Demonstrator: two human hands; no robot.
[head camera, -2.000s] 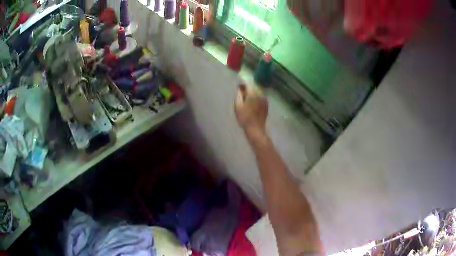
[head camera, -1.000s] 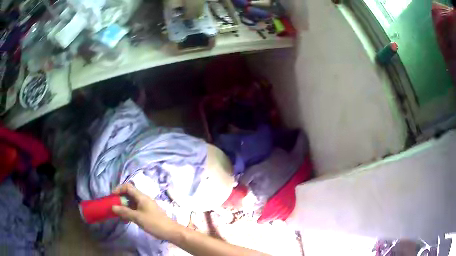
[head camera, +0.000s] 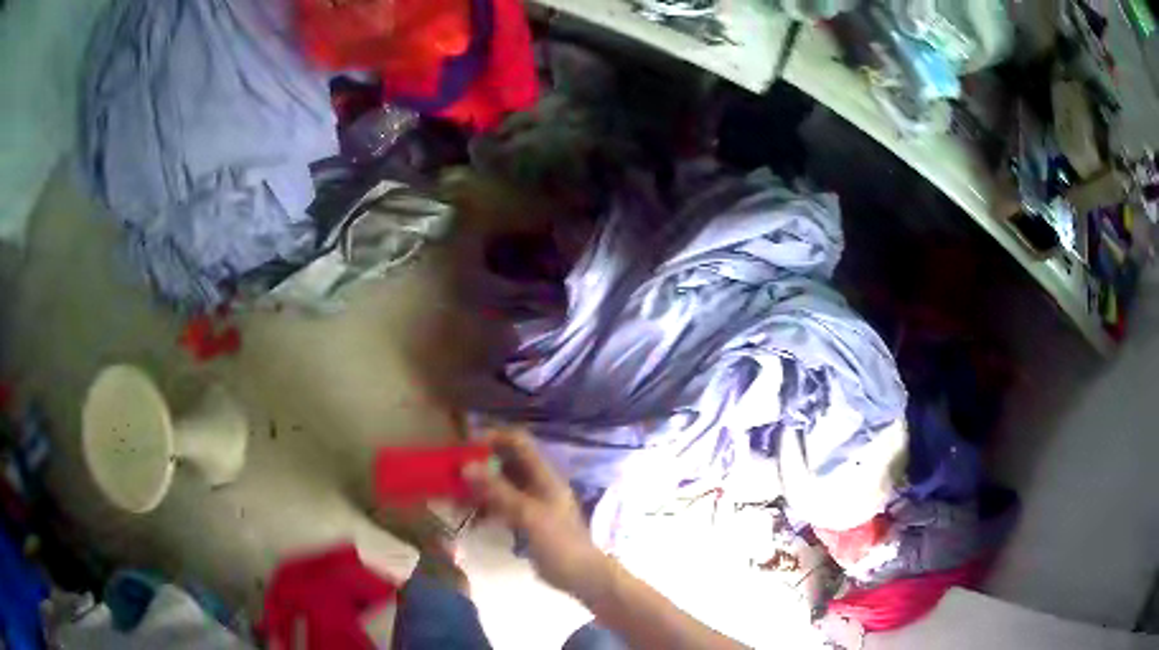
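Note:
My right hand reaches in from the bottom, right of centre, and is somewhat blurred. Its fingers are closed on one end of a red thread cone, which lies sideways in the air and points left. A large, shiny grey-lavender cloth pile lies beyond and to the right of the hand, brightly lit at its near side. My left hand is not in view.
A cream pedestal-shaped object lies on the floor at left. Red cloth lies at bottom left. A grey-lavender heap and red cloth are at top left. A cluttered white table runs along the upper right.
The view has swung from the window ledge with thread cones down and left to the floor. My right hand, near the ledge cones earliest, now holds the red cone over the floor.

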